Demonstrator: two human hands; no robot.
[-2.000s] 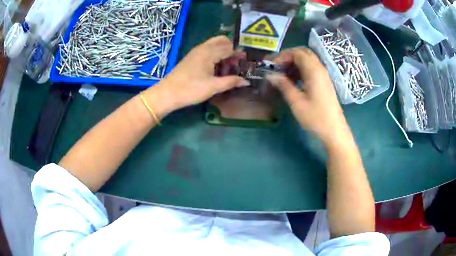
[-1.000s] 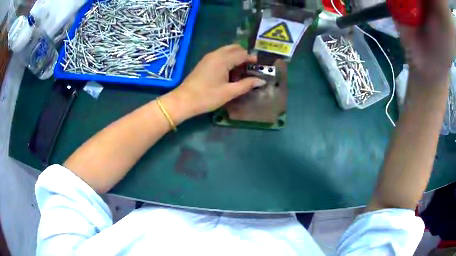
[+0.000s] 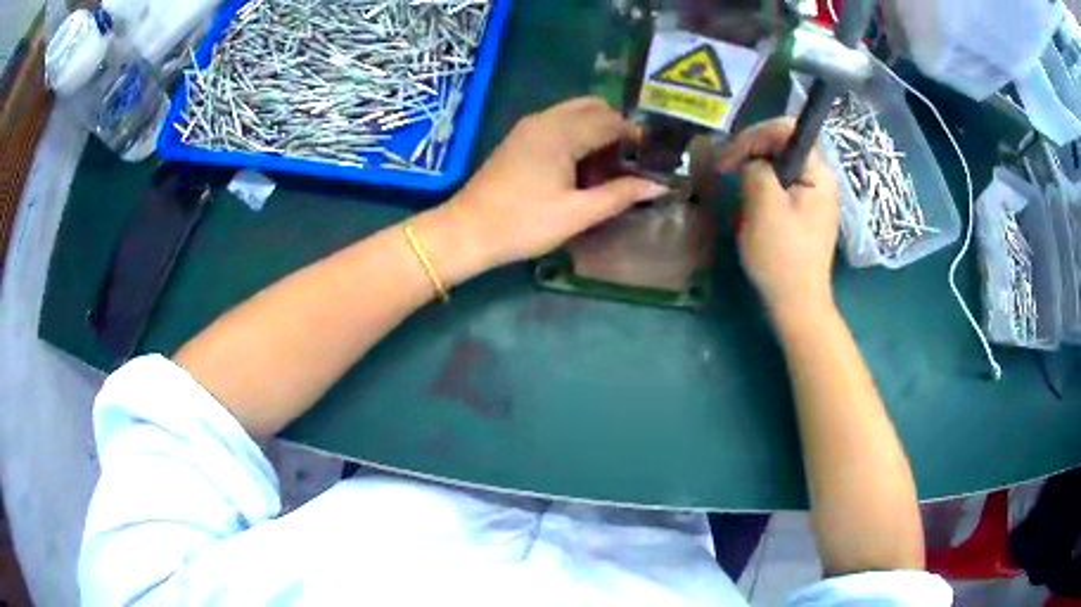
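The hand press stands at the upper middle, with a warning label (image 3: 691, 78) on its front and a brown base plate (image 3: 634, 251) with green edges below. The fixture block (image 3: 666, 178) is under the ram, mostly hidden by fingers and ram. My left hand (image 3: 551, 180) holds the block from the left, thumb at its front. My right hand (image 3: 787, 213) grips the press lever (image 3: 811, 119), which is swung down and slants beside the press. The lever's red knob is mostly hidden by my right hand. No pin can be made out in the fixture.
A blue tray (image 3: 311, 170) heaped with slim metal parts is at the upper left, a clear bottle (image 3: 125, 104) beyond it. A dark phone-like slab (image 3: 145, 261) lies left. A clear box (image 3: 891, 243) of parts, white cord (image 3: 963, 255) and smaller box (image 3: 1014, 279) are right.
My right hand has brought the lever down from the upper right to beside the press. The ram now reaches the fixture area. My left hand still holds the block. The whole view has shifted slightly.
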